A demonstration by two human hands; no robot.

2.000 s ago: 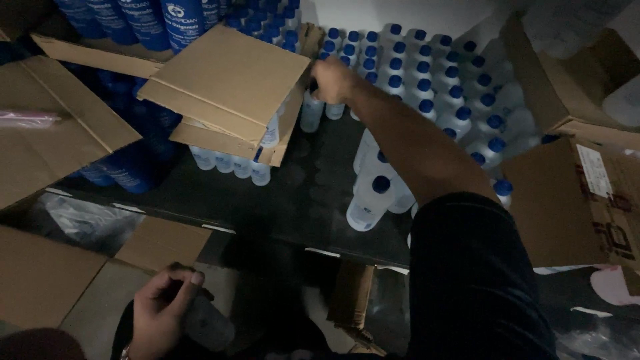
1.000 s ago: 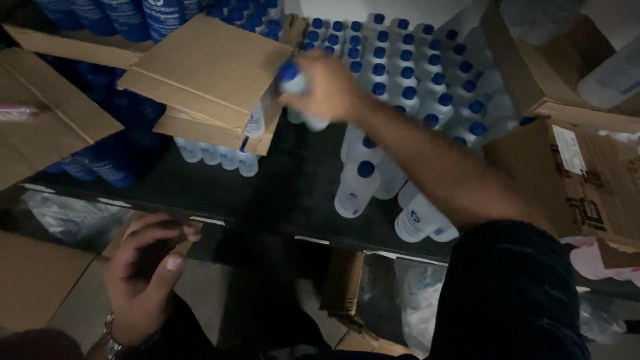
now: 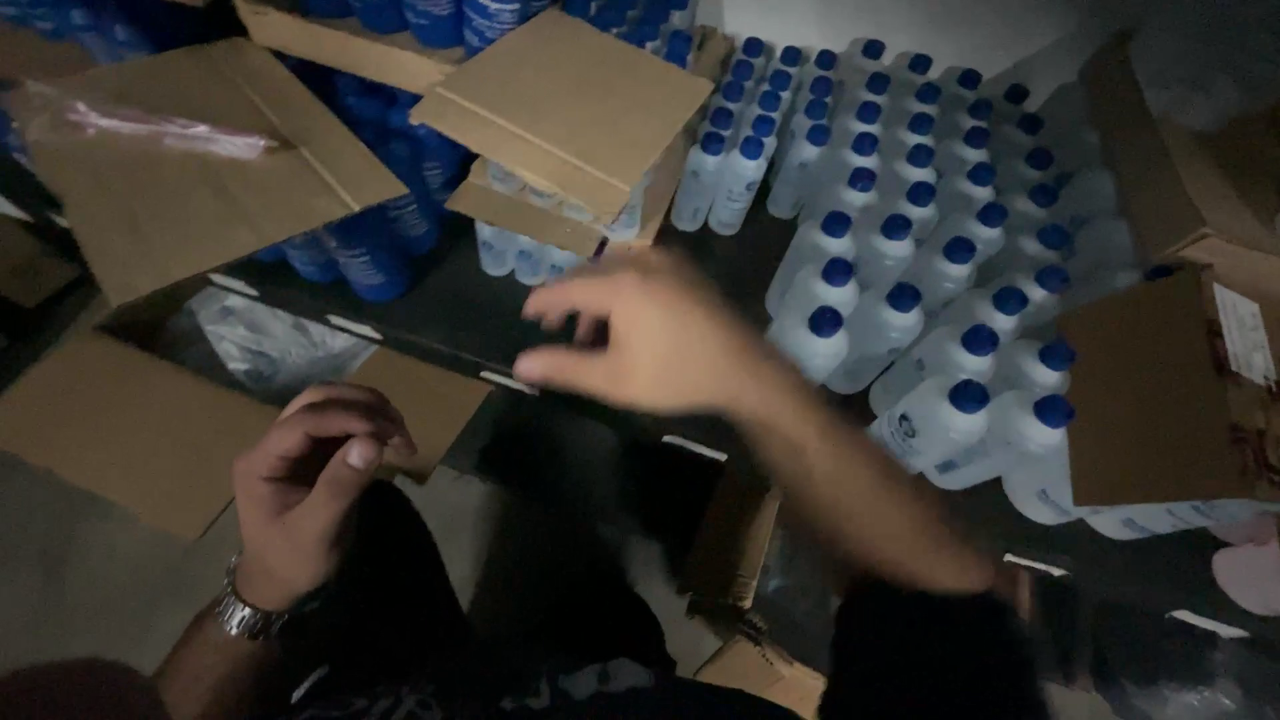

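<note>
Blurred by motion, my right hand (image 3: 640, 335) hangs over the front of the dark shelf (image 3: 440, 310), its fingers apart and nothing between them. My left hand (image 3: 315, 490), with a metal watch on the wrist, is at the lower left, fingers curled and thumb near them; I see nothing in it. Beyond and right of my right hand, clear plastic bottles with blue caps (image 3: 820, 340) stand in rows. Smaller blue-capped bottles (image 3: 738, 185) stand farther back. A cardboard piece (image 3: 575, 110) lies over a box of small clear bottles (image 3: 525, 250).
Blue bottles (image 3: 365, 255) stand at the back left behind a cardboard flap (image 3: 210, 170) with plastic wrap on it. An open carton with a plastic bag (image 3: 270, 340) is below the shelf at left. Another cardboard box (image 3: 1165, 400) borders the bottles at right.
My right hand has come back from the small bottles toward the shelf front; the blue-capped bottle it held one second ago is out of it. My left hand no longer holds the clear item seen earliest.
</note>
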